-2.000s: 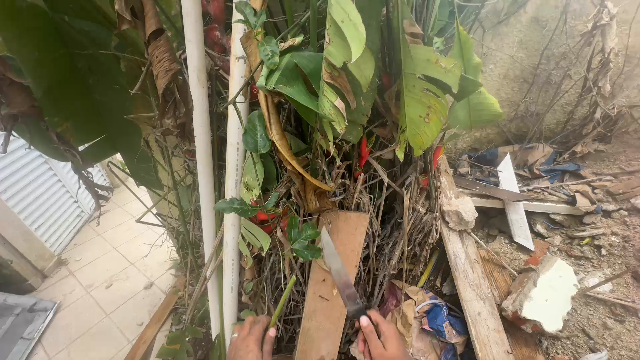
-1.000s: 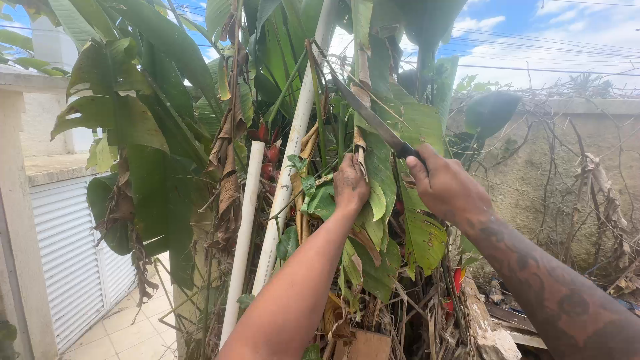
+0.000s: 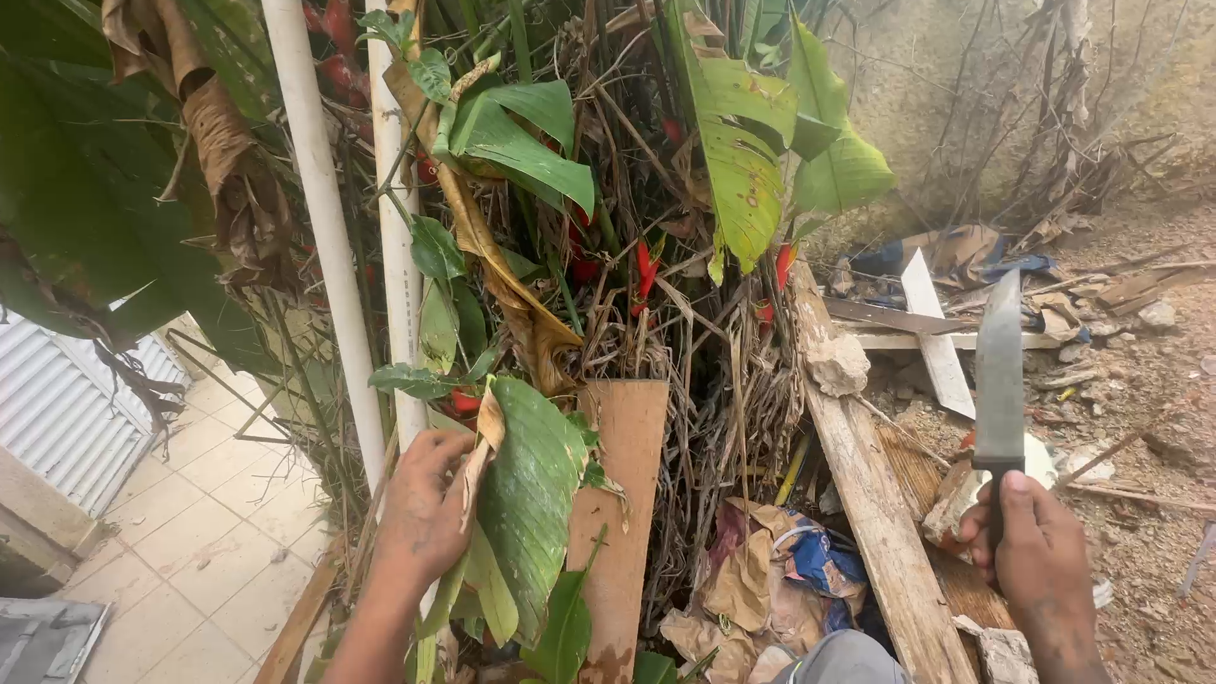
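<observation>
My left hand (image 3: pixel 427 508) grips a large green leaf (image 3: pixel 530 494) with a dried brown edge, in front of two white plastic pipes (image 3: pixel 328 218). In my right hand (image 3: pixel 1031 551) is a long-bladed knife (image 3: pixel 1000 380), held by its dark handle with the blade pointing up, away from the plant. Behind the hands grows a dense clump with green leaves (image 3: pixel 746 142), dry stalks and red flower bracts (image 3: pixel 646 271).
A wooden board (image 3: pixel 622 513) leans low at the clump. To the right are a long plank (image 3: pixel 883 513), crumpled paper bags (image 3: pixel 760 579), a white slat (image 3: pixel 936 332) and rubble. Floor tiles (image 3: pixel 209 560) and a white louvered gate (image 3: pixel 76 418) lie left.
One second ago both hands were raised high at the stems, the knife blade against them. Both are now lower, the left with a leaf, the knife off to the right. The view has tilted down.
</observation>
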